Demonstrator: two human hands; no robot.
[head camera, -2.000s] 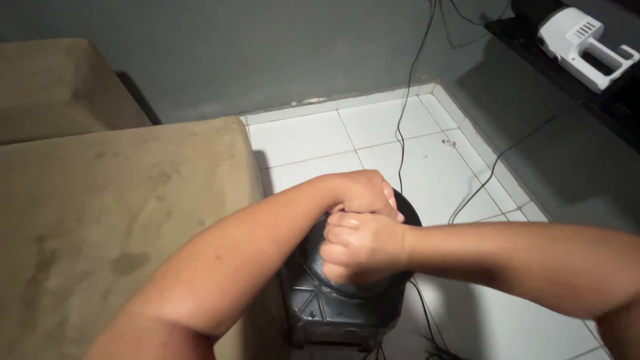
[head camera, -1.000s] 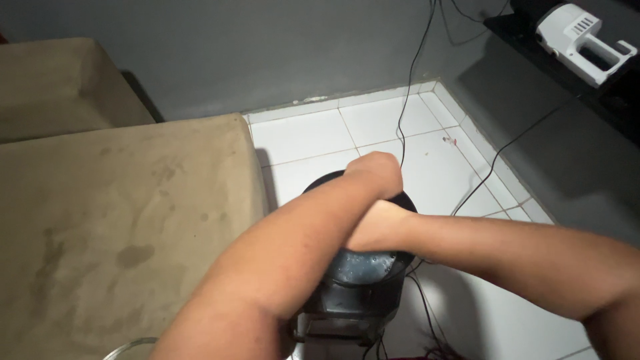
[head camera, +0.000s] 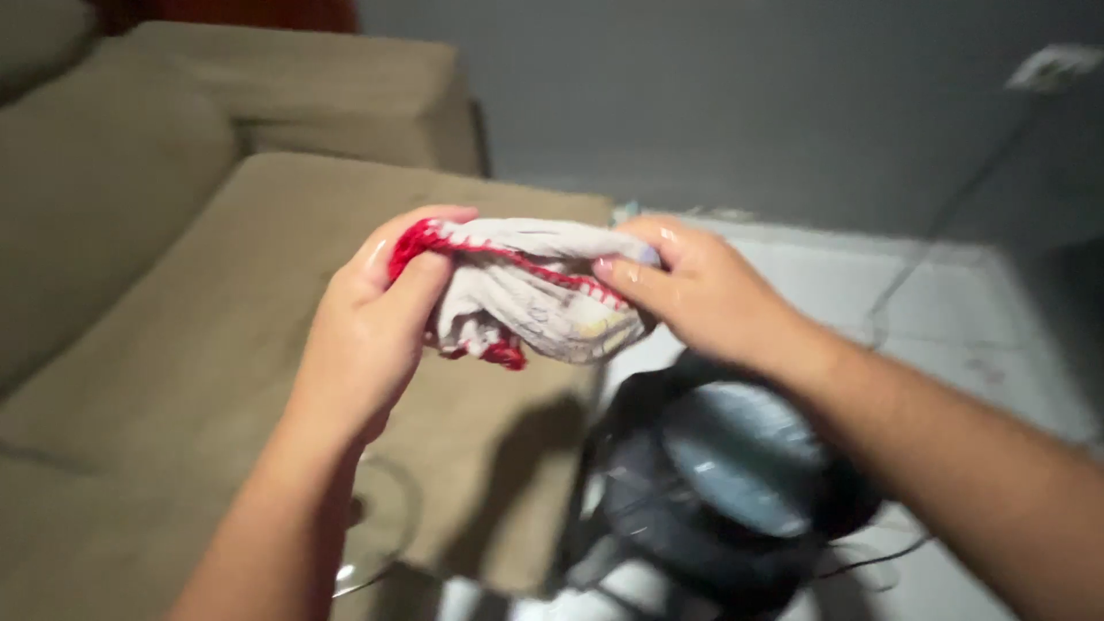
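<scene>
A crumpled white cloth with red crocheted edging (head camera: 543, 293) is stretched between my two hands, above the corner of a beige sofa seat. My left hand (head camera: 388, 293) grips its red-edged left end between thumb and fingers. The other end is pinched in my right hand (head camera: 690, 276), whose skin looks wet. Below my right forearm stands a black bucket-like container (head camera: 638, 509) on the floor, with what looks like grey water (head camera: 742, 457) in it. Blur hides its details.
The beige sofa (head camera: 172, 328) fills the left side. Behind it rises a grey wall (head camera: 690, 103) with a white outlet (head camera: 1052, 69) and a hanging cable (head camera: 940, 216). White floor tiles (head camera: 931, 328) lie at the right. Part of a clear round object (head camera: 379, 517) shows near my left forearm.
My hands, earlier together over the black container, have come up and apart, with the cloth now visible between them. The view has swung left.
</scene>
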